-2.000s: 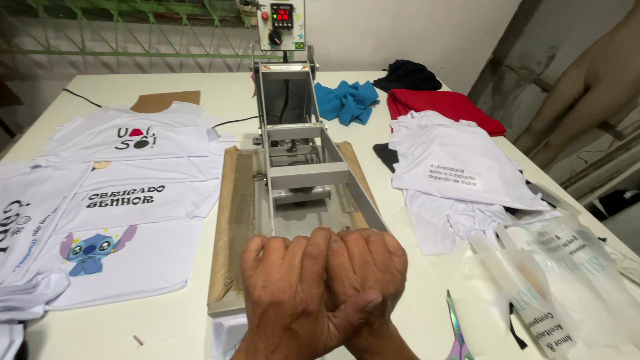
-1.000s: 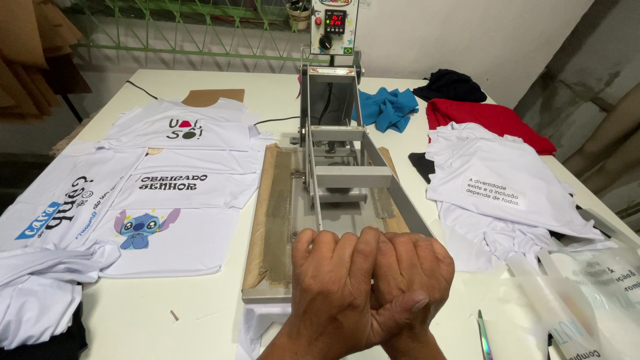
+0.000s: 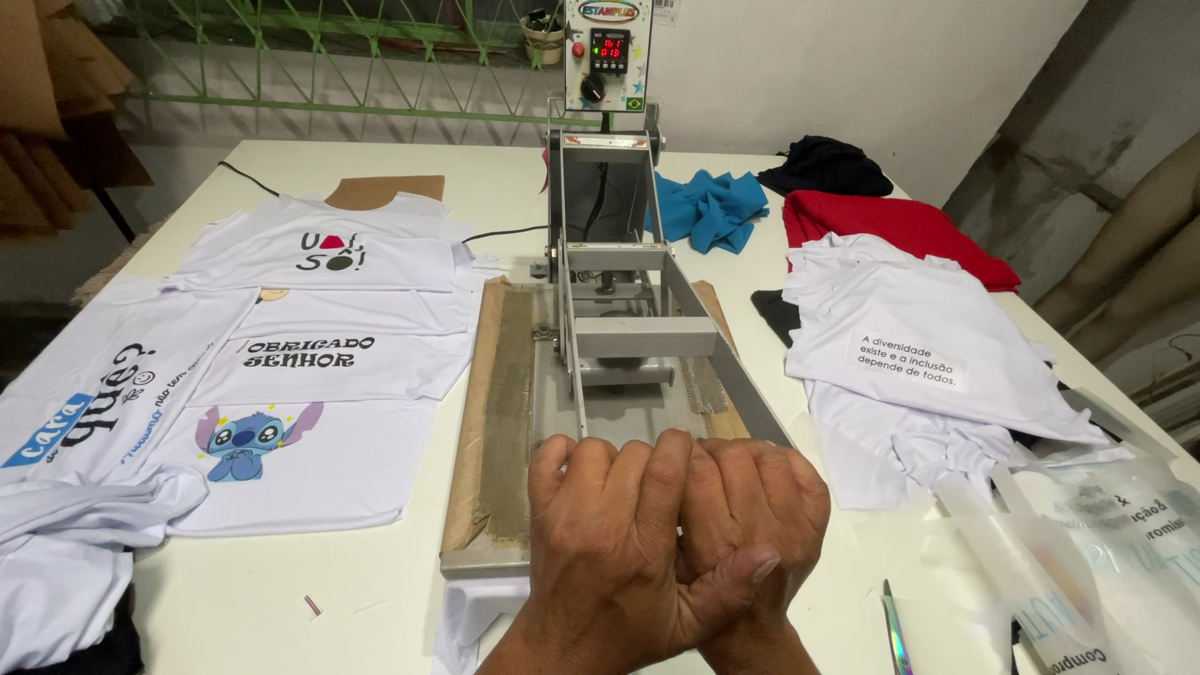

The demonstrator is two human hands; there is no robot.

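Observation:
A heat press point(image 3: 630, 337) with a grey metal frame stands on the white table, its upper platen lowered over the base. Both of my hands are closed around the front end of its lever. My left hand point(image 3: 614, 544) overlaps my right hand point(image 3: 755, 525), and the two touch. The grip itself is hidden under my fingers. Brown covering shows along both sides of the platen, and white fabric point(image 3: 473, 614) hangs out below its front edge. The control box point(image 3: 607, 56) at the top has a lit red display and a black knob.
Printed white shirts point(image 3: 309, 469) lie on the left. To the right are a white shirt point(image 3: 881, 309), red fabric point(image 3: 900, 225), blue fabric point(image 3: 712, 211), black fabric point(image 3: 825, 169) and translucent printed film point(image 3: 1059, 562). Iridescent scissors or tweezers point(image 3: 895, 628) lie near the front edge.
The view has shifted to the left. Both hands have stayed on the lever, and the press looks unchanged.

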